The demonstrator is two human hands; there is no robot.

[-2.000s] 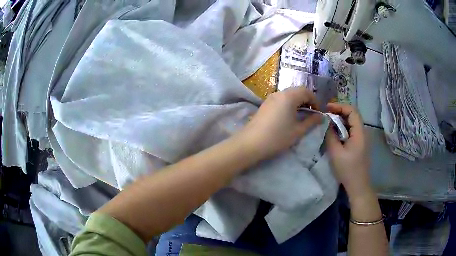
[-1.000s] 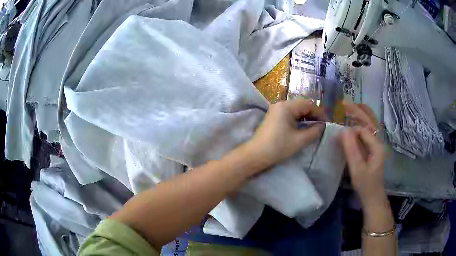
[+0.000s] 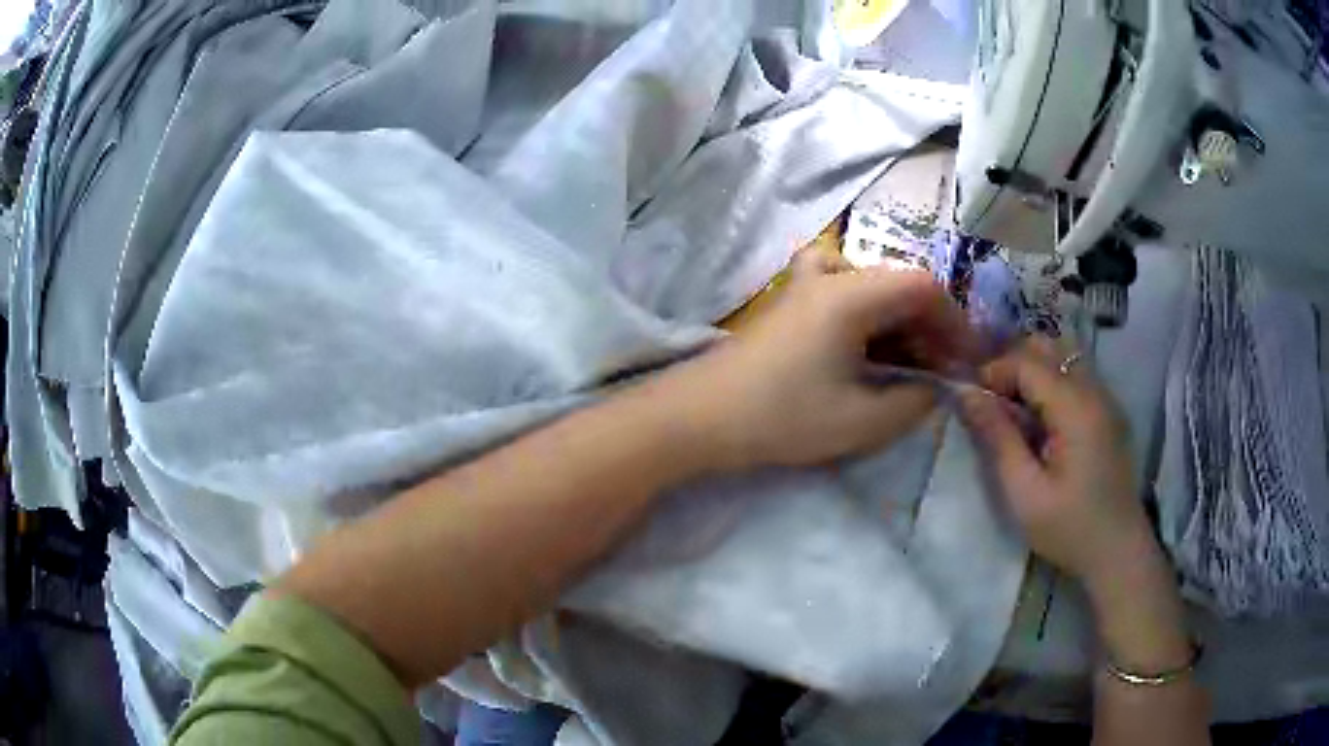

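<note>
A large pale grey garment piece (image 3: pixel 365 306) lies bunched left of the sewing machine and over the lap. My left hand (image 3: pixel 853 357) pinches the cloth's thin edge between its fingertips, just in front of the machine head. My right hand (image 3: pixel 1057 459) is close beside it on the right and pinches the same edge. The cloth hangs down below both hands. The white sewing machine head (image 3: pixel 1042 131) stands behind them. The needle point is hard to make out, and the hands partly hide the metal plate.
A stack of pale folded bands (image 3: pixel 1239 437) lies right of the machine. Long overlapping grey pieces (image 3: pixel 102 262) hang at the far left. A yellow label (image 3: pixel 863 18) shows behind the machine head. An amber patch (image 3: pixel 768 302) shows beside the cloth.
The view has shifted, so the machine head looks larger and nearer. The white strip end seen in my right fingers two seconds ago no longer shows. Both hands are now closer together on the edge.
</note>
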